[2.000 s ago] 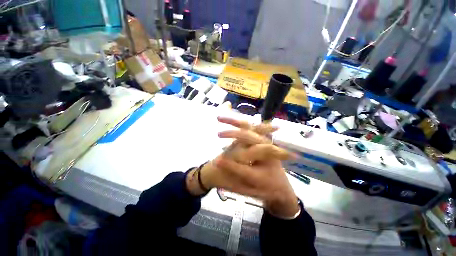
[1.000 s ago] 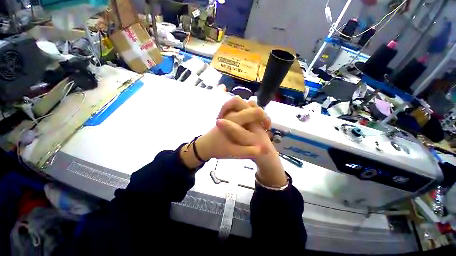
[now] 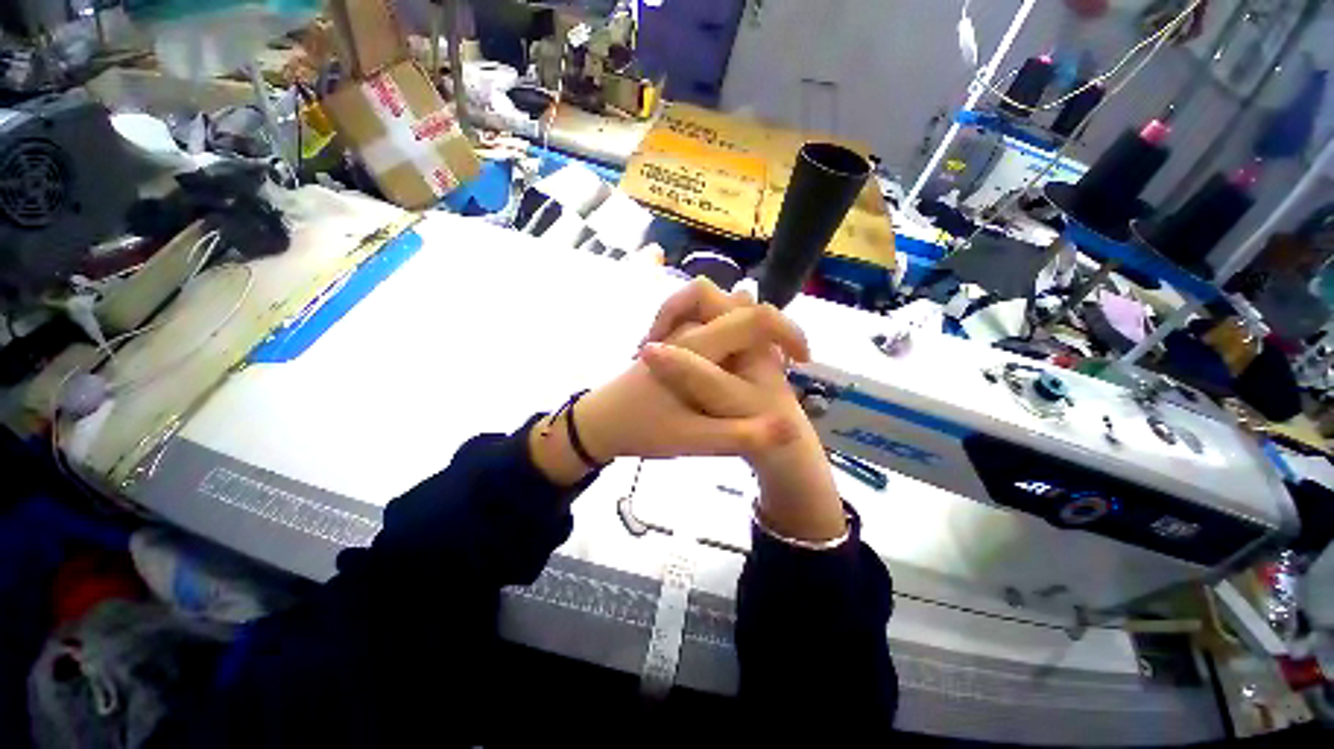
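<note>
My left hand (image 3: 644,407) and my right hand (image 3: 775,424) are clasped together with fingers interlaced, above the front of the white machine table. No object shows between them. They are in front of the left end of the white sewing machine head (image 3: 951,454), which has a blue stripe and a black control panel; they hide the needle area. A dark flared tube (image 3: 812,220) rises just behind the fingers. Dark blue thread snips (image 3: 857,468) lie right of my right wrist, below the machine head.
The white table (image 3: 454,366) has a grey ruler edge, crossed by a short white tape strip (image 3: 669,629). A blue strip (image 3: 337,300) lies at left. Cardboard boxes (image 3: 695,173), cloth scraps and dark thread cones (image 3: 1127,176) stand behind. A dark motor-like unit (image 3: 51,176) is at far left.
My hands were loosely crossed with fingers spread two seconds ago; the fingers are now folded together. The camera view has shifted slightly. Since one second ago only the fingers have moved slightly.
</note>
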